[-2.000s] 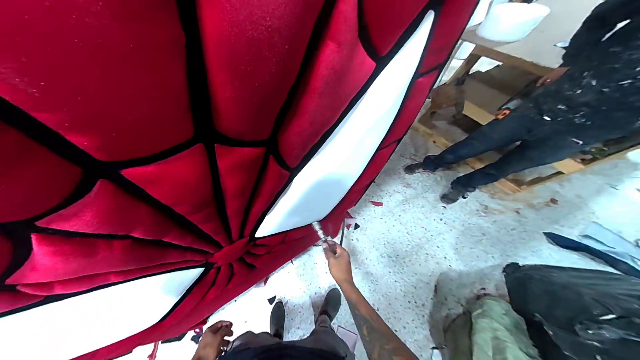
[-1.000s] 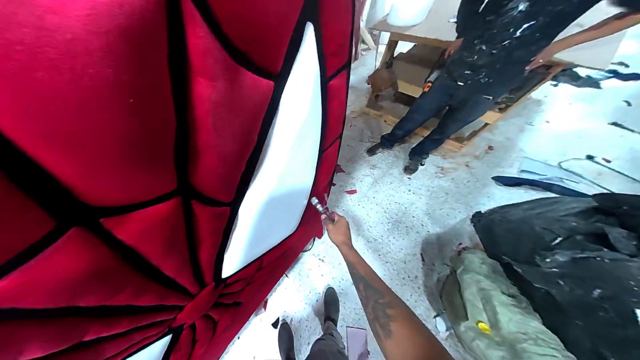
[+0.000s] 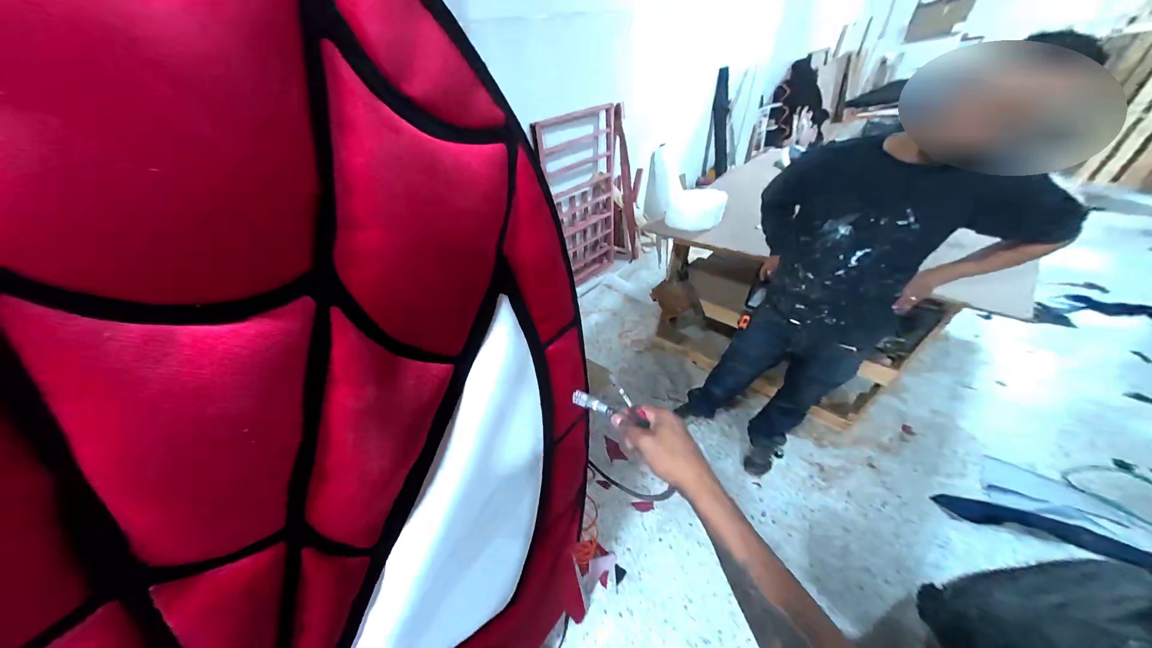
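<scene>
My right hand (image 3: 655, 441), at the centre right, is closed around a slim tool with a metallic and clear tip (image 3: 594, 404); a second thin rod shows beside it. I cannot tell the exact kind of tool. The tip points left, near the edge of a large padded red panel (image 3: 405, 225) with black web-like lines. Low on the panel sits a white eye-shaped piece (image 3: 472, 504) with a black border. My left hand is out of the frame.
A person in a dark, paint-marked shirt (image 3: 837, 243) stands by a wooden work table (image 3: 738, 202). A dark hose (image 3: 630, 492) and red scraps (image 3: 616, 449) lie on the floor. Dark material (image 3: 1035, 603) is at the lower right; a red frame (image 3: 585, 198) leans on the wall.
The view has swung up and to the right. My left hand, at the bottom two seconds ago, has gone from view. My right hand still holds the tool near the panel's edge.
</scene>
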